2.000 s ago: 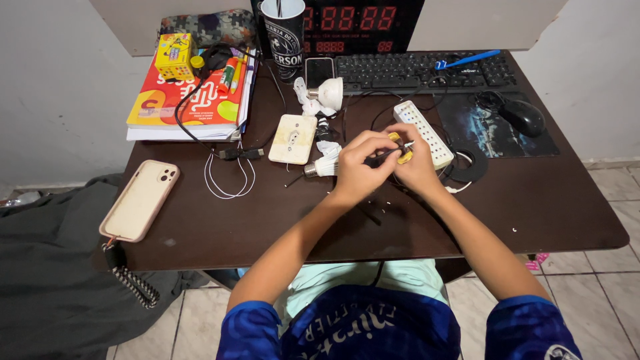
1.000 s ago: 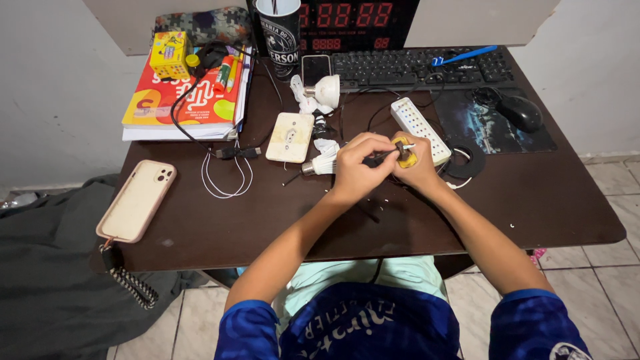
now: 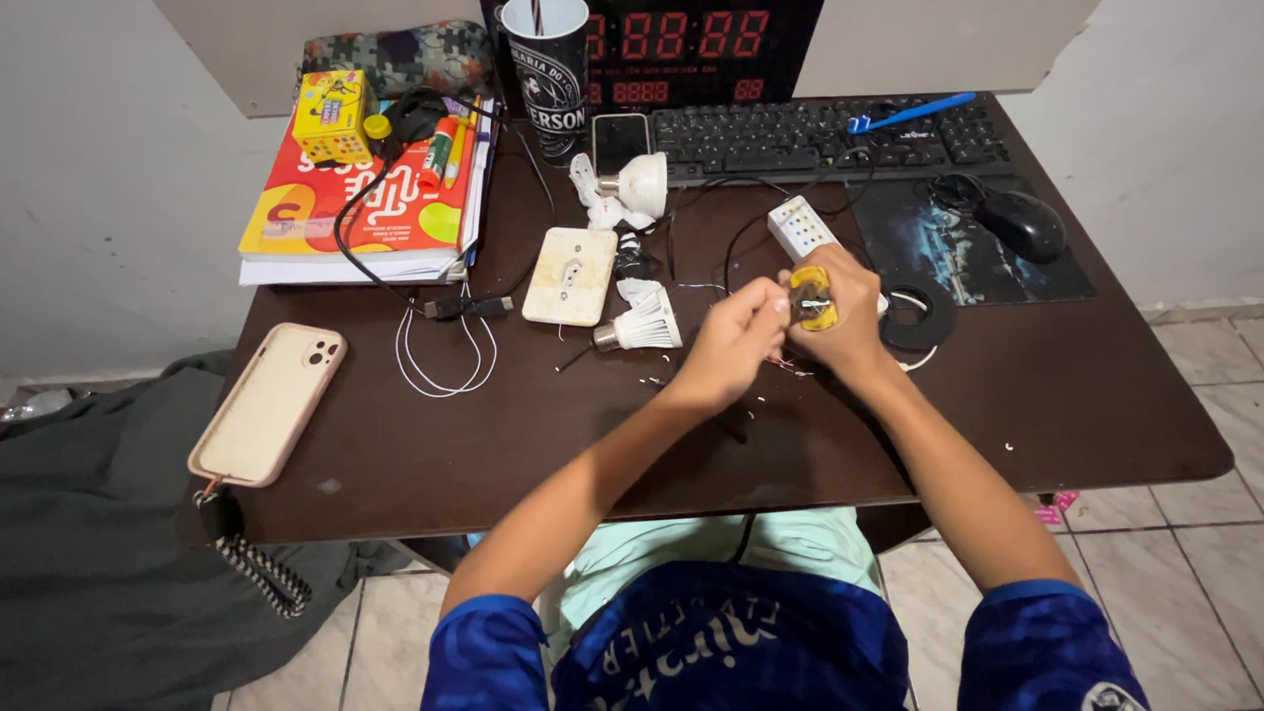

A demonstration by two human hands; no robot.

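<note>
My right hand (image 3: 844,311) is closed around a small yellow and dark object (image 3: 813,298), its kind unclear, with a light wire end showing at its middle. Close on its left, my left hand (image 3: 739,331) pinches something thin at the fingertips, mostly hidden by the fingers. Behind my right hand lies a white power strip (image 3: 802,229), and a roll of black tape (image 3: 918,316) rests to the right. Thin wire scraps (image 3: 787,366) lie just below the hands. Left of my left hand are a white LED bulb (image 3: 642,324) and a white outlet plate (image 3: 570,276).
A second bulb (image 3: 644,186) lies before a dark phone (image 3: 621,140) and a printed cup (image 3: 548,84). Keyboard (image 3: 760,138), blue toothbrush (image 3: 913,112) and mouse (image 3: 1025,225) stand at the back right. Books (image 3: 286,212), looped cables (image 3: 449,390) and a cased phone (image 3: 269,405) are left.
The yellow object is turned more toward the camera, and a light wire end shows in it. Both hands stay close together over the same part of the desk.
</note>
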